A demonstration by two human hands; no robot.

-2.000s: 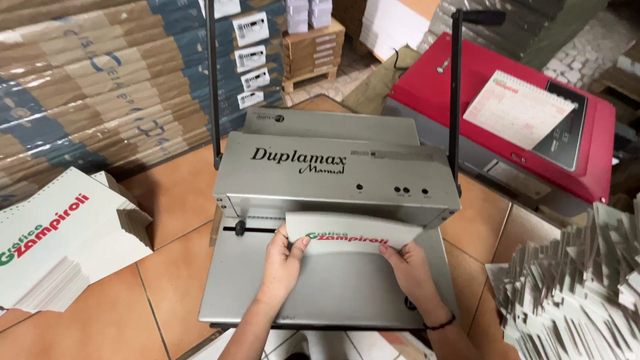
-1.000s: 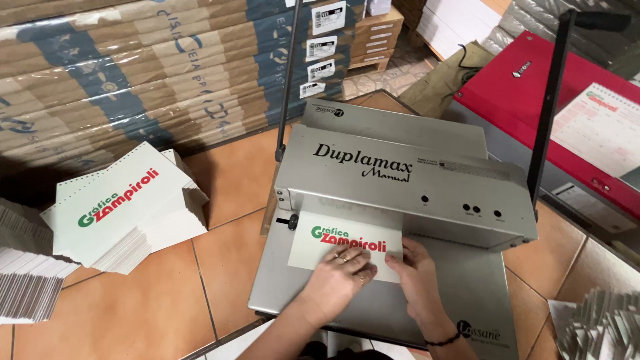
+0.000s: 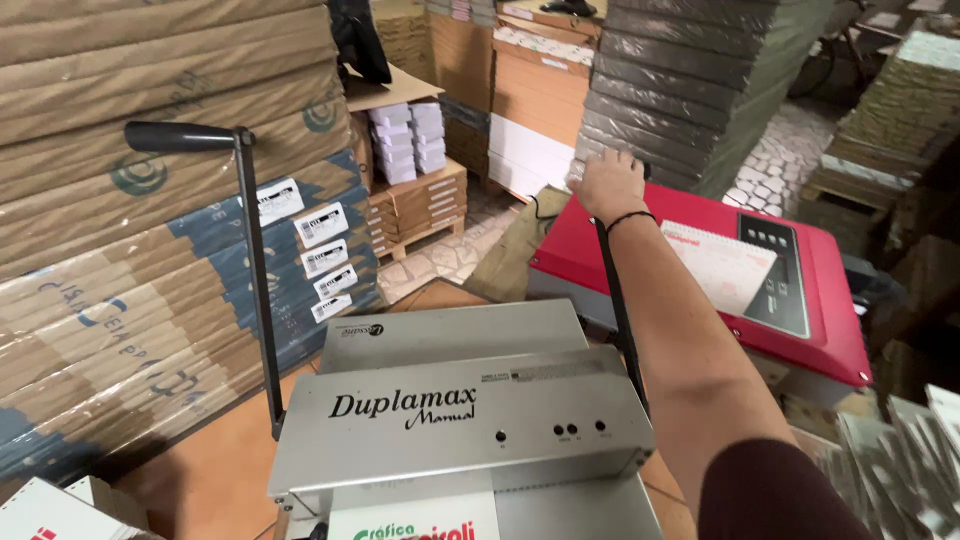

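Observation:
My right hand (image 3: 611, 180) is wrapped around the grip at the top of the right lever (image 3: 619, 300) of a grey Duplamax manual punching machine (image 3: 450, 427). The arm reaches up past the machine's right side. On the left, the other lever (image 3: 257, 285) stands upright with its black handle (image 3: 184, 137) pointing left. A printed white sheet (image 3: 420, 517) lies under the front of the machine, its near part cut off by the view's bottom edge. My left hand is out of view.
A red and grey machine (image 3: 825, 300) bearing a printed perforated sheet (image 3: 716, 266) stands at right. Paper-wrapped stacks (image 3: 150, 300) rise at left. Printed sheets (image 3: 60, 514) lie at lower left, and more fanned-out sheets (image 3: 885, 465) at lower right.
Both hands were on the printed sheet at the machine's front; my right hand has let go and moved up to the right lever's grip. My left hand has left the view, which has tilted upward.

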